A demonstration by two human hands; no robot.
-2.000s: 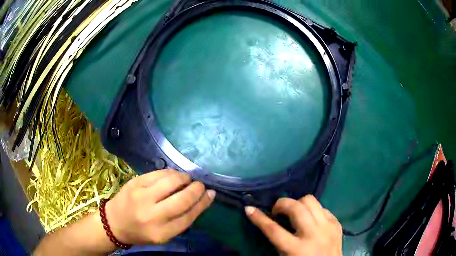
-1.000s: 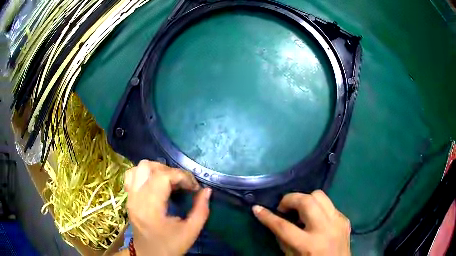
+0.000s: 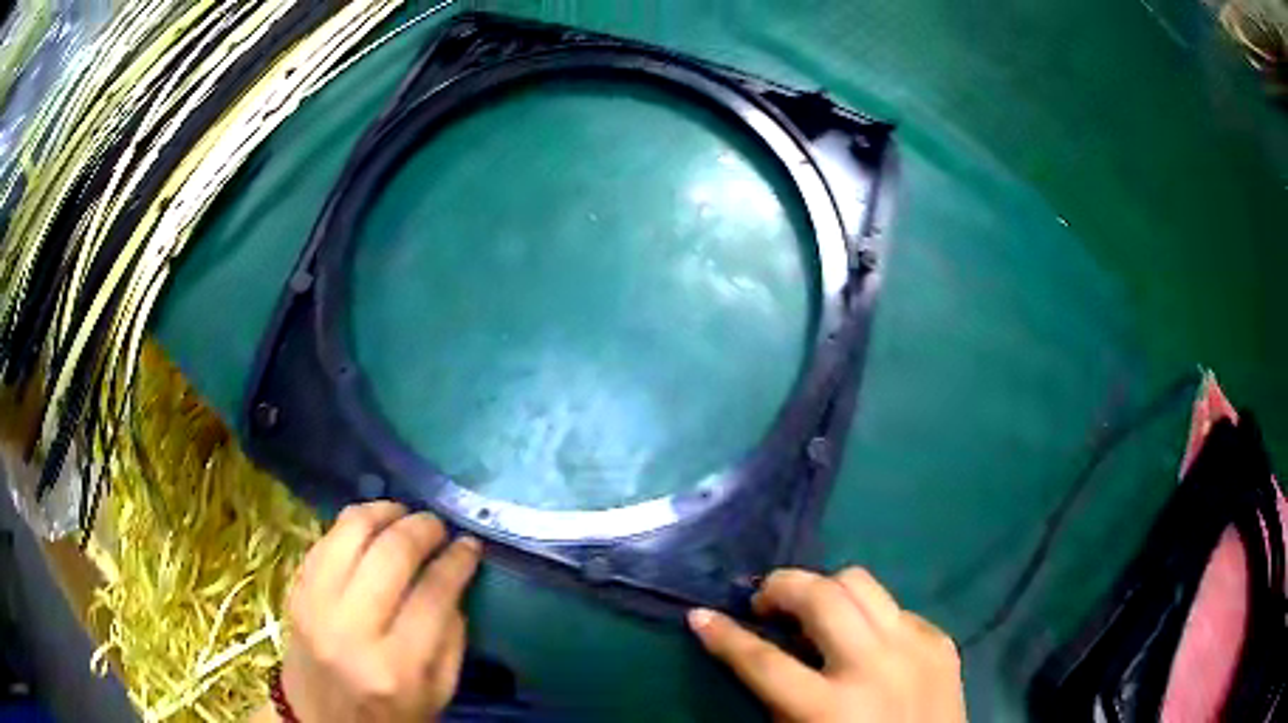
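A black plastic frame (image 3: 833,339) with a big round opening lies on the green table, its near edge towards me. My left hand (image 3: 382,607) has its fingertips closed on the near edge, left of the middle; a foam strip between them cannot be made out. My right hand (image 3: 848,650) holds the near right corner, thumb at the outer edge and curled fingers on the rim. A thin dark line, seemingly the edge of a foam strip, runs along the near edge between my hands. Both palms' undersides are hidden.
Black and pale yellow strips (image 3: 156,170) fan out at upper left. Tangled yellow liners (image 3: 198,565) fill a box at lower left. Black frames (image 3: 1158,607) lie over pink (image 3: 1208,650) at lower right. A loose dark strip (image 3: 1052,530) curves across the green table (image 3: 989,353).
The frame has shifted left and slightly down in view. My left hand's raised, pinching fingers have come down onto the near edge. My right hand now sits nearer the frame's right corner.
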